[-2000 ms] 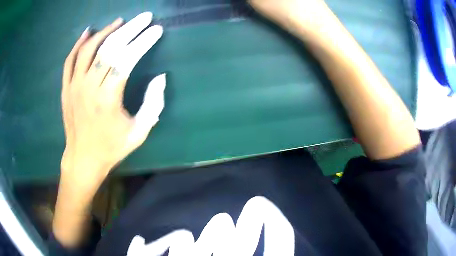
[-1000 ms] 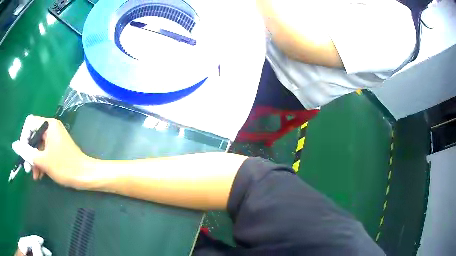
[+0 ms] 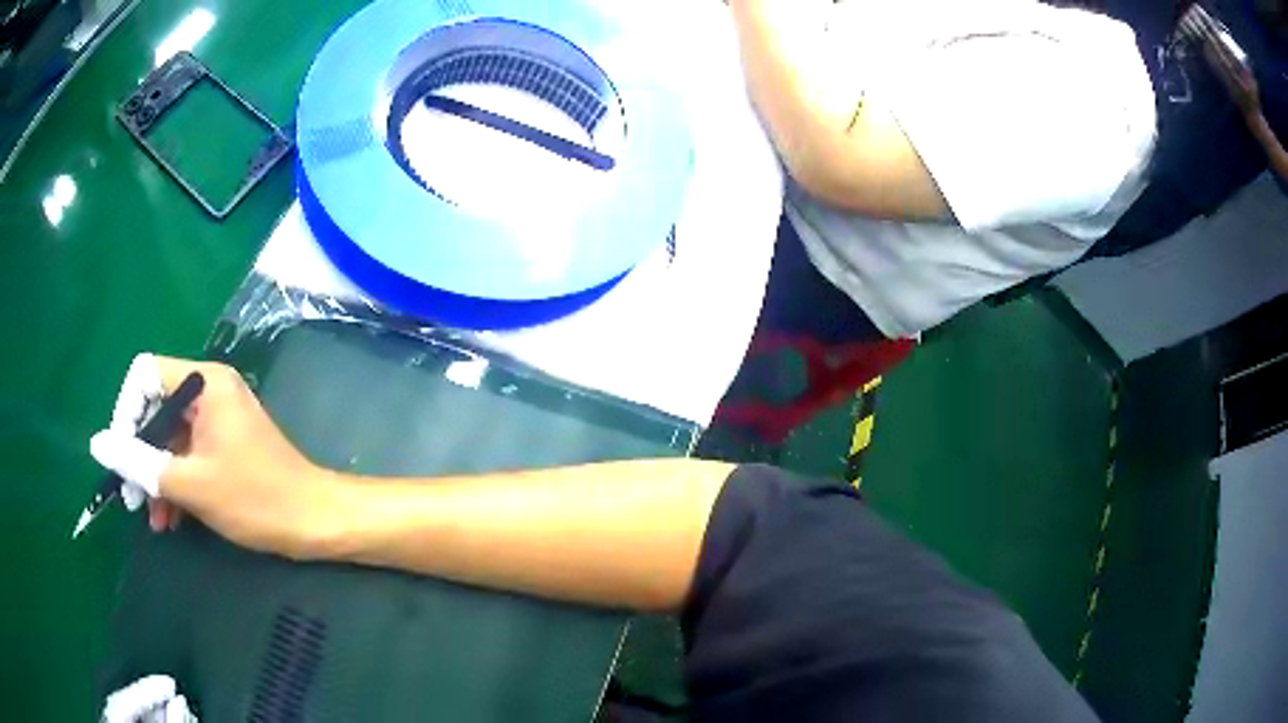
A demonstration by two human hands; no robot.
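My right hand (image 3: 233,459), with white finger cots, holds slim dark tweezers (image 3: 180,405). Their pointed silver tip faces down and left, over the green surface. My left hand (image 3: 148,702) shows only as white-covered fingertips at the bottom left edge; the rest is cut off. A dark slotted strip (image 3: 287,667) lies on the dark green mat (image 3: 452,650), right of my left fingertips and below my right forearm. I cannot tell whether my left hand touches anything.
A large blue reel (image 3: 332,184) lies on a white surface (image 3: 706,332), with a dark bar (image 3: 520,132) inside its ring. A dark rectangular frame (image 3: 212,134) lies left of it. Clear film (image 3: 269,308) edges the mat. A person in white sits beyond, near a red stool (image 3: 812,381).
The view has swung toward the reel and neighbour, leaving my left hand mostly out of the picture. Since one second ago the scene has shifted slightly right and down; my right hand keeps its hold.
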